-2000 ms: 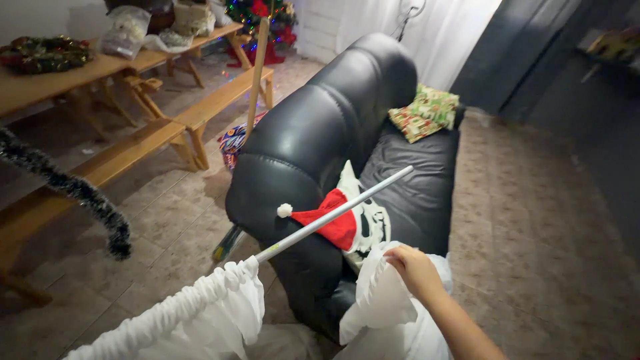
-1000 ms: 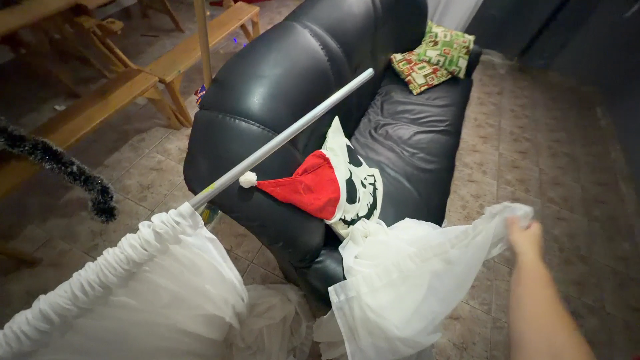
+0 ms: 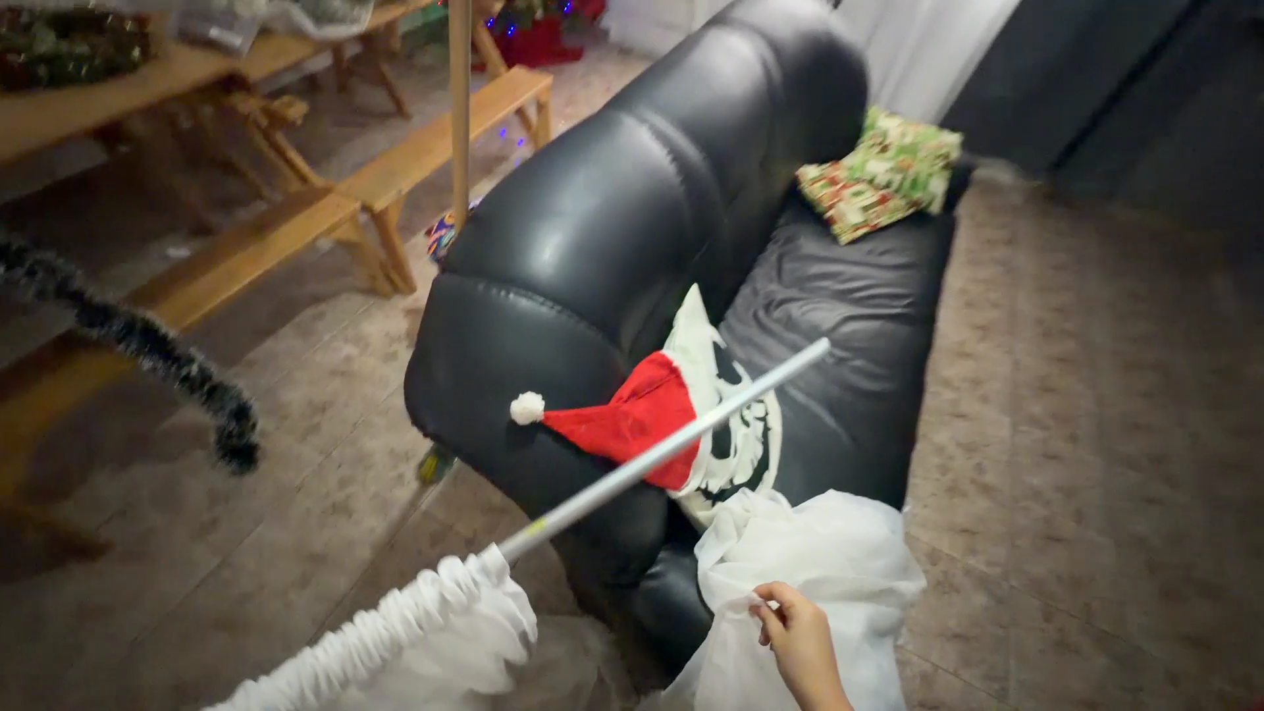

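Note:
My right hand (image 3: 795,632) pinches the edge of a sheer white curtain (image 3: 825,553), which drapes over the near end of the sofa. A grey metal rod (image 3: 662,449) slants up from lower left, its free tip over the sofa seat. Gathered white fabric (image 3: 395,622) is bunched along the rod's lower part. My left hand is outside the view. Behind the rod, a red Santa hat (image 3: 642,410) with a white pompom lies against a black-and-white character cushion (image 3: 706,365).
A black leather sofa (image 3: 563,247) fills the middle, with patterned cushions (image 3: 889,173) at its far end. Wooden benches (image 3: 267,252) and a table (image 3: 118,109) stand left, near an upright wooden pole (image 3: 460,118). A dark tinsel garland (image 3: 168,355) hangs at the left edge.
My right hand, with the curtain edge, has come back from the far right towards the sofa's near end. The curtain, stretched out a second ago, is now bunched. The view has shifted.

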